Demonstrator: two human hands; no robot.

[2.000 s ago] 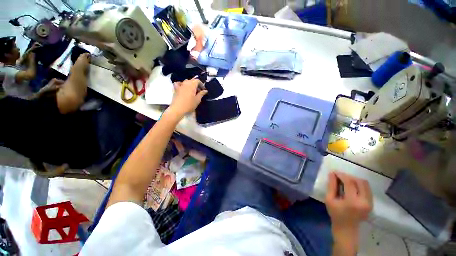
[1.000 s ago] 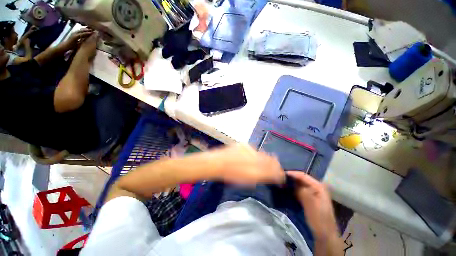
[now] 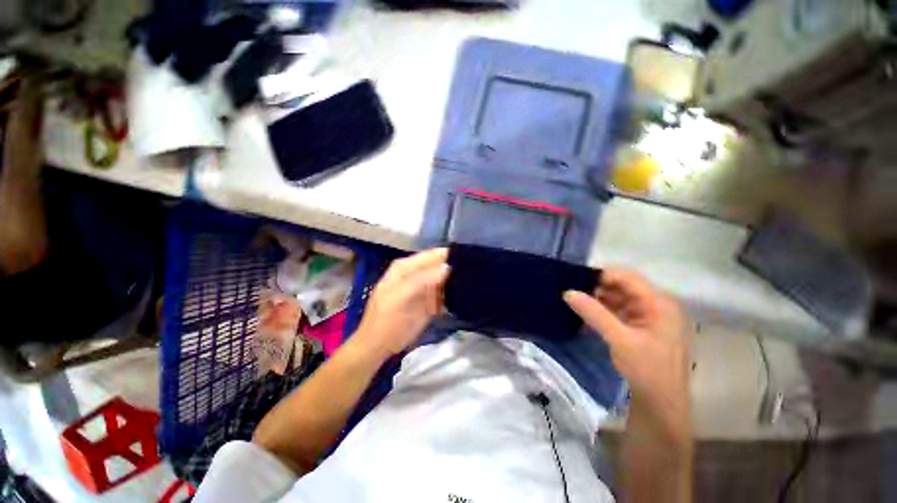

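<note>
A dark flap piece [image 3: 516,291] is stretched between my two hands, over the near edge of the open sewing template. My left hand [image 3: 408,298] grips its left end. My right hand [image 3: 629,316] grips its right end, thumb on top. The blue-grey sewing template [image 3: 526,128] lies unfolded on the white table, its near half partly hidden by the dark piece. A red strip [image 3: 511,201] runs along the near window of the template.
A dark phone-like piece [image 3: 329,132] lies left of the template. Black and white scraps [image 3: 202,49] are further left. The sewing machine head [image 3: 797,64] and grey fabric pieces [image 3: 808,280] are right. A blue basket [image 3: 202,324] stands by my lap.
Both hands, earlier apart and then together near my lap, now hold the dark piece spread out at the template's near edge. The view has tilted down and closer.
</note>
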